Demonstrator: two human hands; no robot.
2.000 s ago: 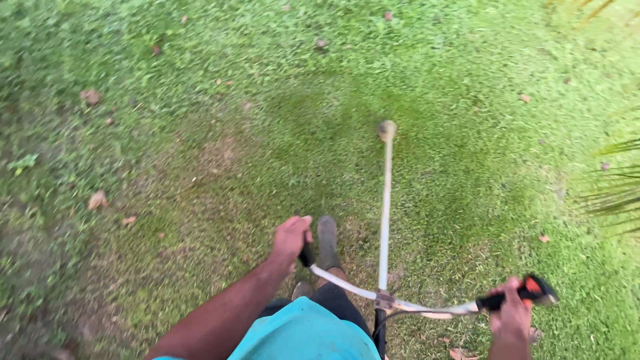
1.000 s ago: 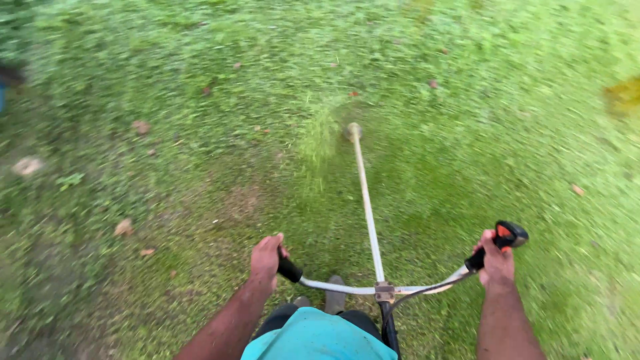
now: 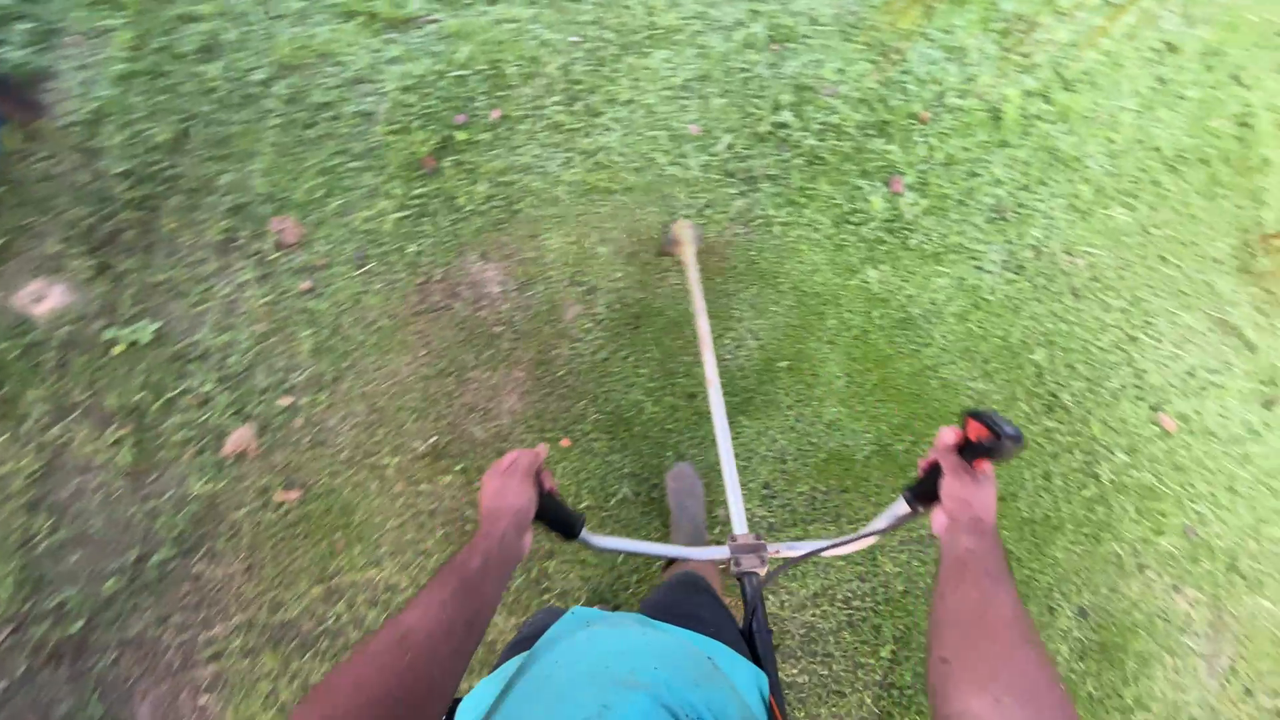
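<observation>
A brush cutter with a pale metal shaft (image 3: 715, 390) reaches forward over the grass, its cutting head (image 3: 683, 238) low at the far end and blurred. My left hand (image 3: 512, 493) is closed around the black left grip (image 3: 558, 514) of the curved handlebar (image 3: 655, 548). On the other end, my right hand (image 3: 962, 483) holds the black and orange throttle grip (image 3: 990, 437). A clamp (image 3: 748, 554) joins the bar to the shaft, and a dark cable runs from it toward the right grip.
Grass (image 3: 860, 330) surrounds the cutter, with a bare soil patch (image 3: 490, 290) left of its head. Brown dry leaves (image 3: 240, 440) and a pale lump (image 3: 42, 297) lie at the left. One shoe (image 3: 685, 500) is forward, just left of the shaft. A dark blurred thing (image 3: 20, 100) shows at the upper left edge.
The cutting head has swung from right to left over the two seconds, toward the bare patch. Both hands have stayed on the grips. One shoe now reaches further forward than one second ago.
</observation>
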